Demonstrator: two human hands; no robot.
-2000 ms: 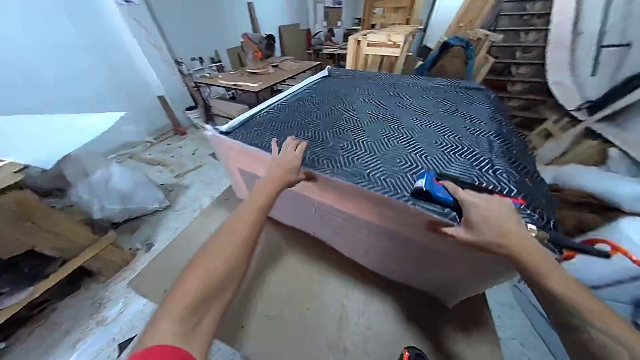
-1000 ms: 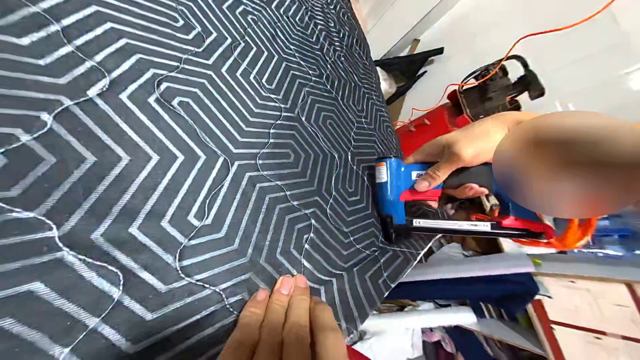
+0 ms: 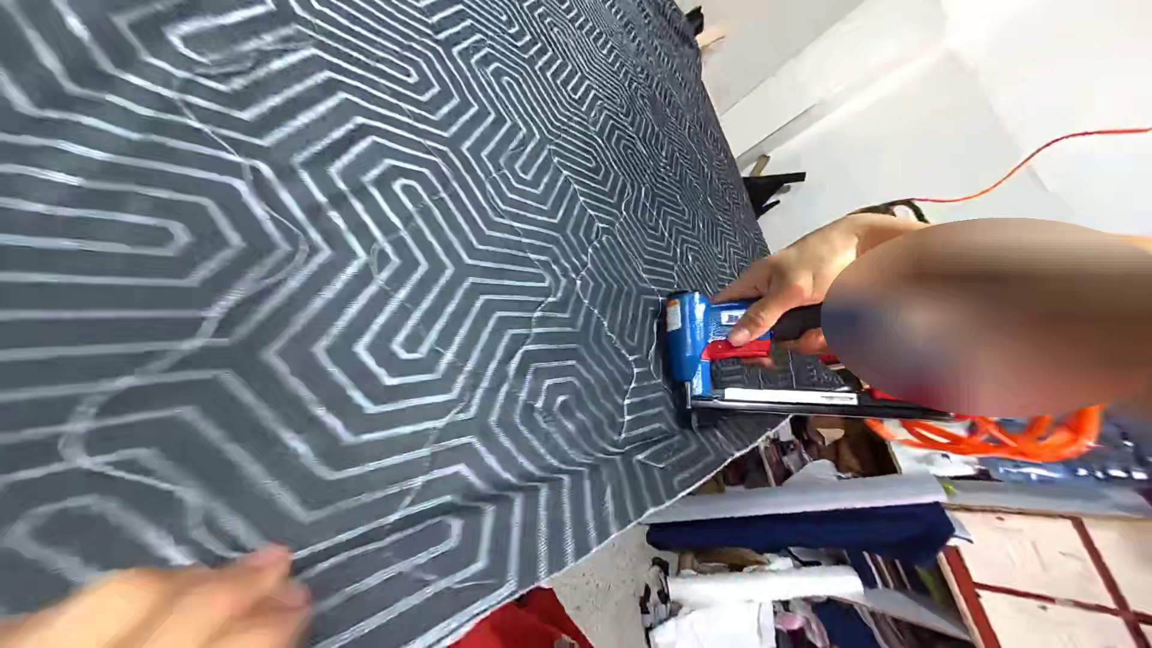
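Note:
Dark grey fabric with a pale geometric pattern (image 3: 405, 270) spreads over most of the head view, with loose threads lying on it. My right hand (image 3: 792, 279), right of centre, grips a blue and black pneumatic staple gun (image 3: 688, 337) with a red trigger. The tool's nose rests at the fabric close to its edge. At the lower left my left hand (image 3: 180, 598), blurred and partly cut off, is on or just over the fabric; nothing shows in its fingers. A blurred oval patch hides my right wrist and forearm.
An orange coiled air hose (image 3: 1017, 436) hangs behind the staple gun, and a thin orange cord (image 3: 1035, 157) crosses the pale area above. Fabric rolls (image 3: 765, 585) and a red-framed panel (image 3: 1044, 567) are at the lower right. Red cloth (image 3: 526, 621) shows at the bottom.
The view has swung close over the fabric since two seconds ago. Since one second ago, my left hand has moved left along the fabric. The staple gun stays in my right hand.

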